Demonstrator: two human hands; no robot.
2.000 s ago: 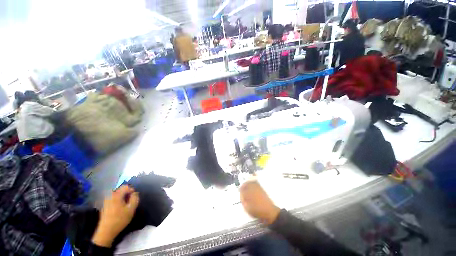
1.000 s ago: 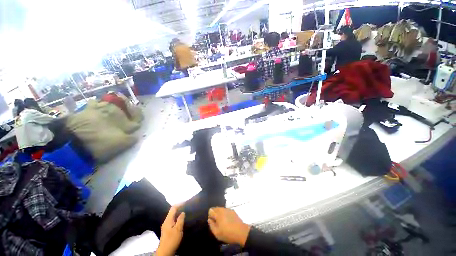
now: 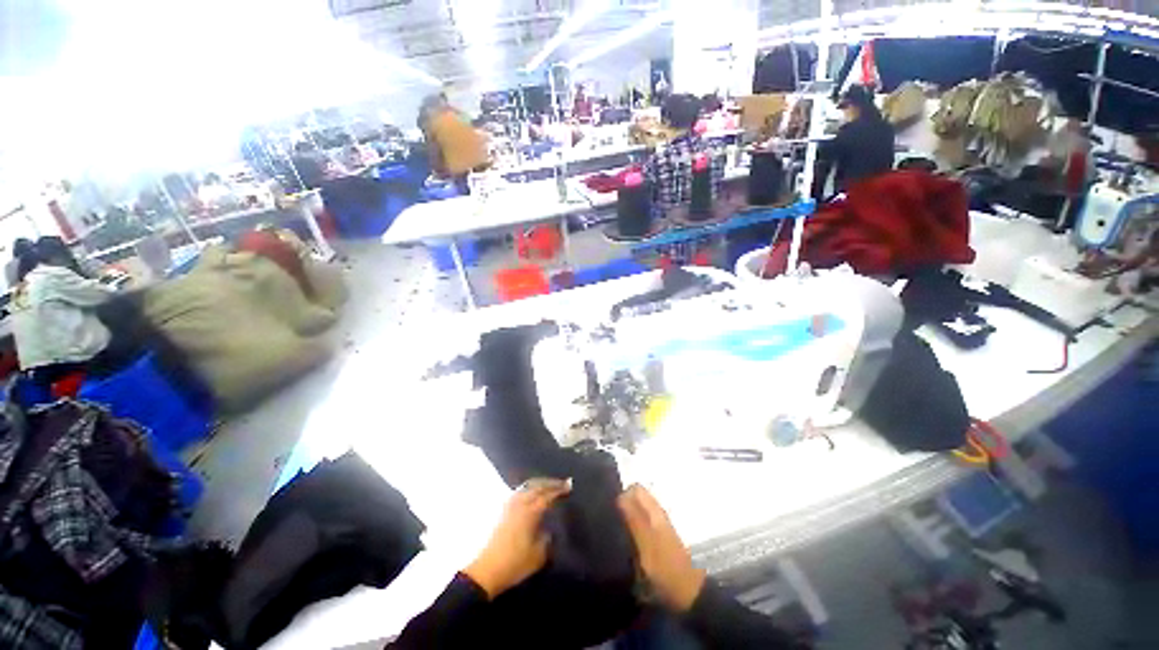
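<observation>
A black cut piece point(image 3: 595, 540) lies between my hands at the front of the white table, left of and below the needle area. My left hand point(image 3: 519, 538) grips its left side. My right hand point(image 3: 658, 546) grips its right side. Black sewn cloth point(image 3: 511, 394) runs from there back along the left of the white machine head point(image 3: 750, 349). The presser foot is hard to make out in the glare. A pile of black pieces point(image 3: 333, 540) lies at the table's left edge.
Plaid garments point(image 3: 89, 495) and a blue bin point(image 3: 159, 400) are at left. A dark slim tool point(image 3: 731, 455) lies on the machine bed. Black cloth point(image 3: 913, 394) and orange-red scissors point(image 3: 982, 442) are at right. A red cloth pile point(image 3: 890, 222) is beyond the machine. Several people are in the background.
Both hands first came together over the black cloth at the front edge, then moved right and nearer the needle with the piece. The black pile at left has shifted and spread.
</observation>
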